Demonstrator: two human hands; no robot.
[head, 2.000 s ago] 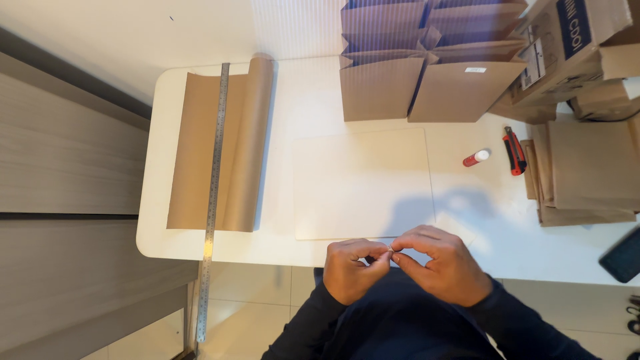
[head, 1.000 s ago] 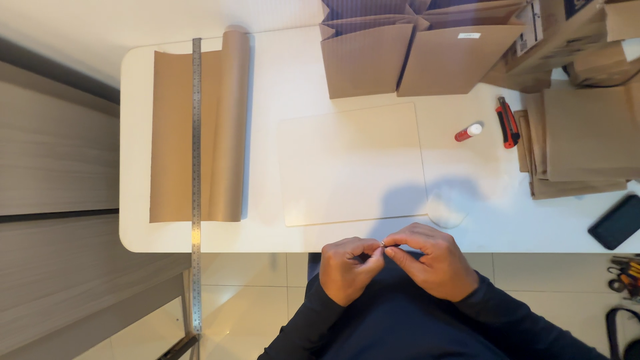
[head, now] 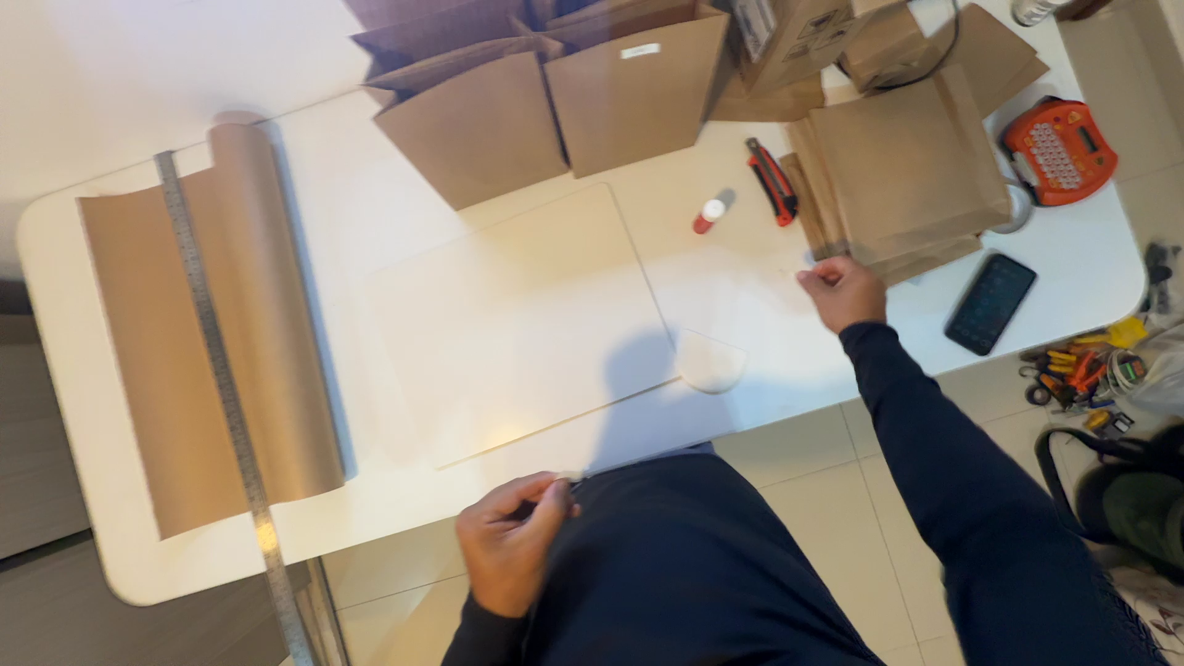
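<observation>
My left hand [head: 513,541] is at the table's near edge, thumb and forefinger pinched on something small and pale that I cannot make out. My right hand [head: 844,291] reaches over the white table beside a stack of folded kraft paper bags [head: 911,171]; a tiny pale scrap seems to be between its fingertips, too small to tell. A thin white board [head: 527,324] lies flat in the middle, a small pale rounded piece [head: 710,361] at its near right corner. Beyond my right hand are a glue stick [head: 709,215] and a red utility knife [head: 772,182].
Brown paper [head: 157,370], partly rolled, lies at the left under a steel ruler [head: 217,351] that overhangs the near edge. Open kraft bags [head: 638,102] stand at the back. A smartphone [head: 991,303] and an orange label maker [head: 1061,153] lie at the right; tools [head: 1078,370] are below.
My hands were together at the near edge; now they are apart, the right one moved out to the right beside the bag stack. The view has turned and shifted right, showing the label maker.
</observation>
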